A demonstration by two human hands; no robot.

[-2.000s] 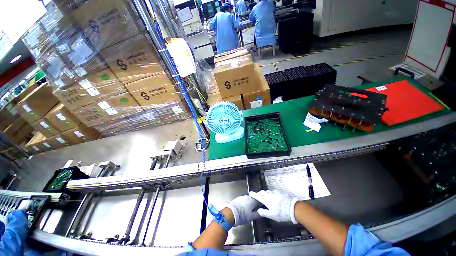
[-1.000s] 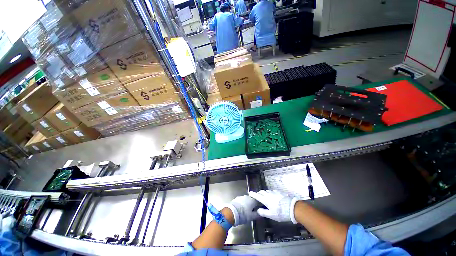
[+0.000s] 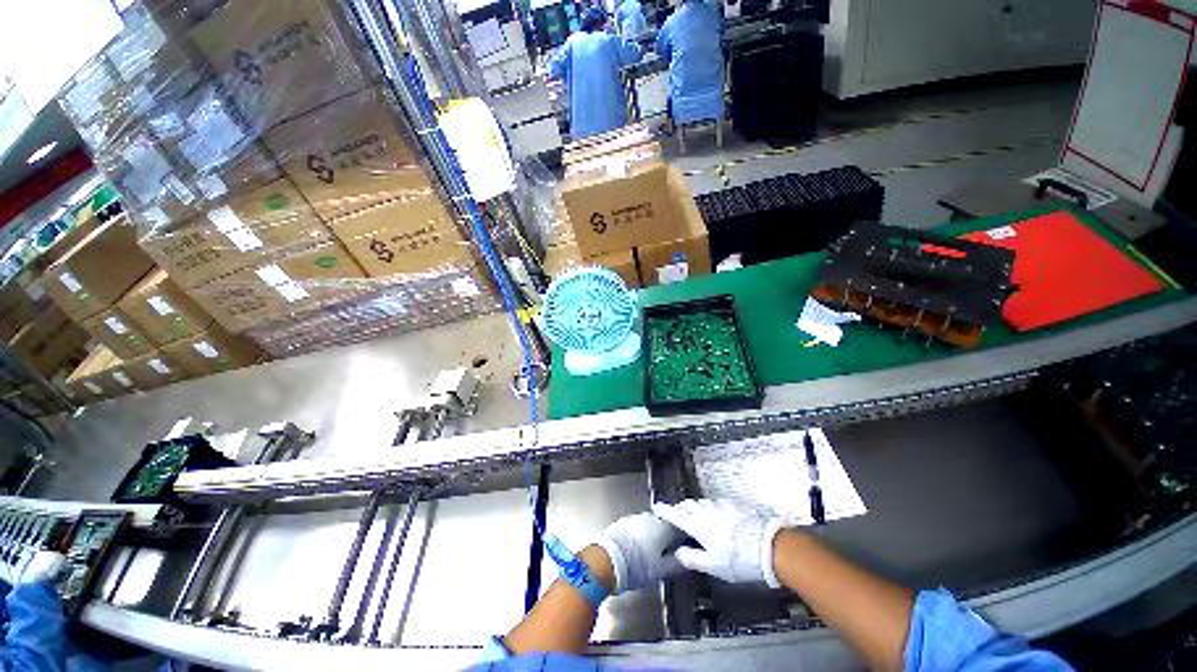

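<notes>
My left hand (image 3: 639, 551), in a white glove with a blue wrist strap (image 3: 576, 570), rests over the conveyor at the lower middle. My right hand (image 3: 730, 540), also white-gloved, touches it, the fingertips overlapping. No object shows in either hand; the overlap hides what may be between the fingers. Just beyond the hands, a white record sheet (image 3: 755, 475) lies on the line with a black marker pen (image 3: 814, 478) on it. A black component tray (image 3: 702, 355) of small parts sits on the green mat.
Conveyor rails (image 3: 433, 460) run left to right. A blue fan (image 3: 591, 322), a black-and-brown fixture (image 3: 915, 282) and a red sheet (image 3: 1076, 267) are on the mat. A dark carrier (image 3: 1139, 420) is at the right. Another person's gloved hand (image 3: 43, 567) is at the far left.
My hands have not visibly moved. At the far left, the other person's hand and sleeve have shifted about the carrier there. The dark carrier at the right has moved slightly.
</notes>
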